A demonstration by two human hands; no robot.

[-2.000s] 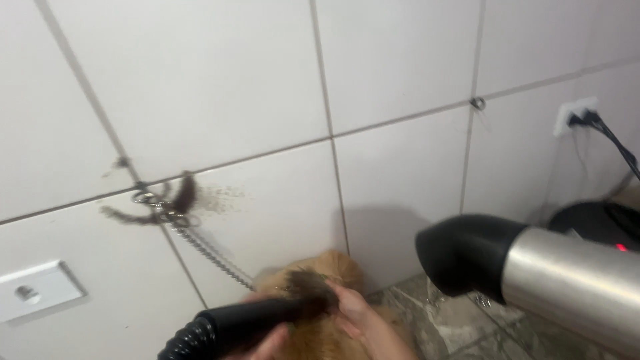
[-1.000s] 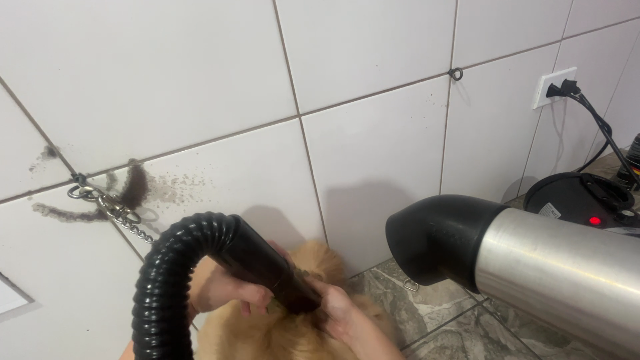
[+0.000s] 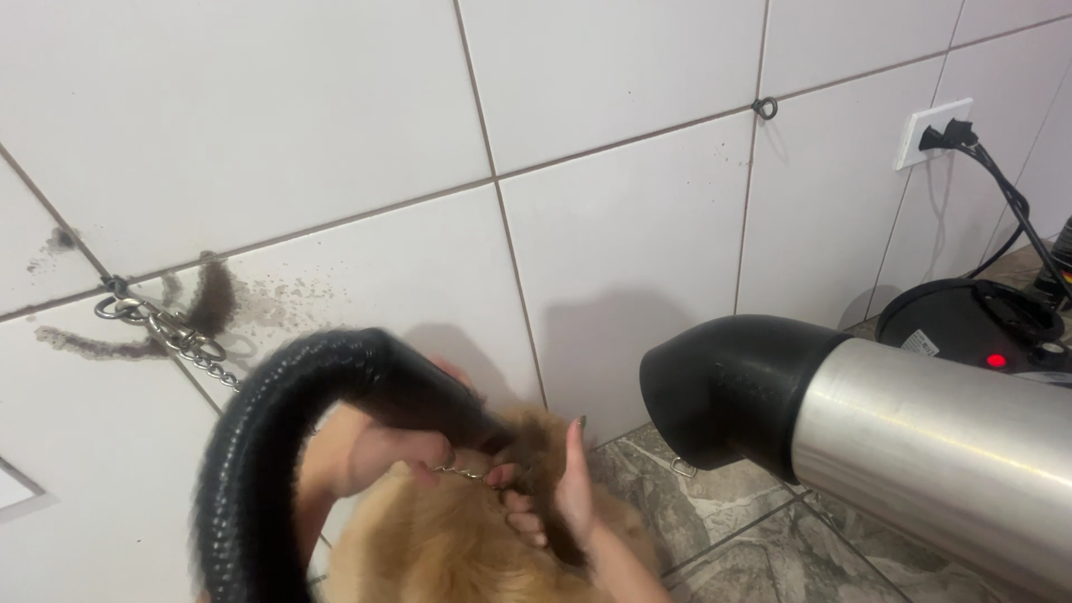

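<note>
My left hand (image 3: pixel 398 452) is closed around the black nozzle (image 3: pixel 435 402) of a corrugated hose (image 3: pixel 243 469), low in the middle of the view. The nozzle points down to the right at the fur of a golden-haired animal (image 3: pixel 452 536), which looks like a dog. My right hand (image 3: pixel 569 494) lies in the fur just right of the nozzle tip, thumb up and fingers curled; whether they grip fur is hard to tell. A thin chain (image 3: pixel 459 473) shows between my hands. Another length of metal chain (image 3: pixel 209 368) hangs from a clip at the wall and passes behind the hose.
A metal dryer tube (image 3: pixel 938 427) with a black elbow outlet (image 3: pixel 729 385) reaches in from the right. Behind it are a black appliance (image 3: pixel 963 318) with a red light and a wall outlet (image 3: pixel 934 134) with plugged cords. A ring (image 3: pixel 766 107) is fixed to the tiled wall. Patterned tiles cover the surface below.
The right thumb has lifted away from the nozzle tip, where the hand lay close a second ago. The hose, low in the view two seconds ago, now arches up on the left.
</note>
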